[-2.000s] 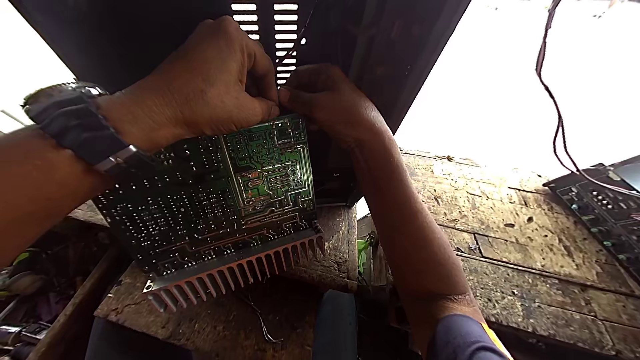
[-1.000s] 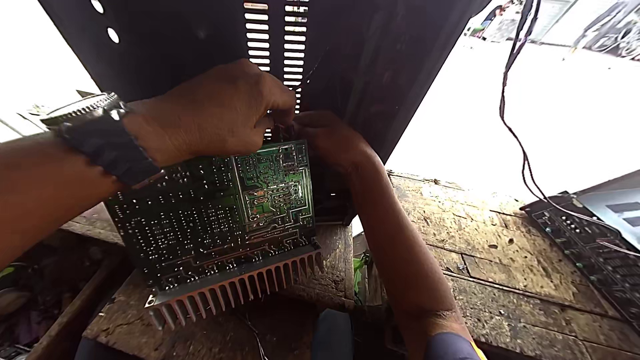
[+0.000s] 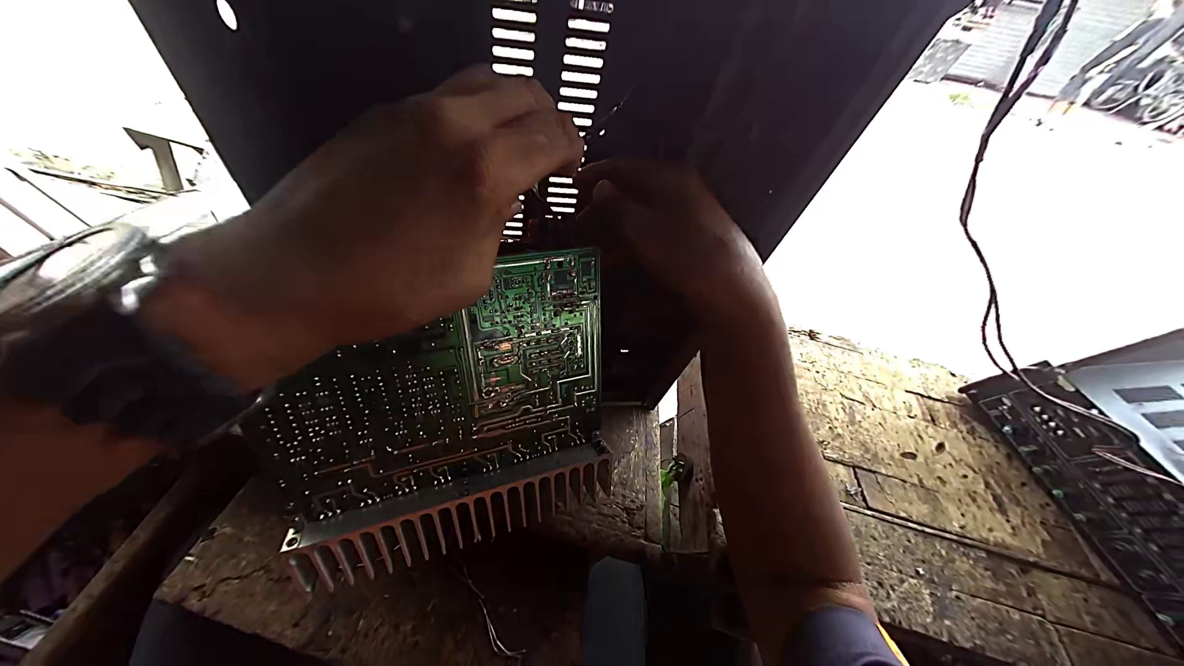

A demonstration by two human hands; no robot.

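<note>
A green printed circuit board [image 3: 532,351] stands tilted, its soldered side toward me, with a finned metal heat sink [image 3: 453,518] along its lower edge. My left hand [image 3: 462,176], with a watch [image 3: 120,314] on the wrist, is above the board's upper edge, fingers bent at the slotted vents. My right hand [image 3: 657,217] is beside it, fingers curled near the left fingertips. Both are in front of a dark panel [image 3: 721,92] of a large casing. Something small and dark lies between the fingertips; shadow hides what it is and whether either hand grips it.
A worn wooden bench top [image 3: 925,462] spans the lower right. On it at the right edge lies a dark panel with components [image 3: 1064,462]. Twisted dark wires [image 3: 971,213] hang down to it. Loose thin wires [image 3: 486,610] show below the heat sink.
The left hand has lifted a little from the board's upper edge, along the vents. The right hand stays close beside it. The view has shifted somewhat.
</note>
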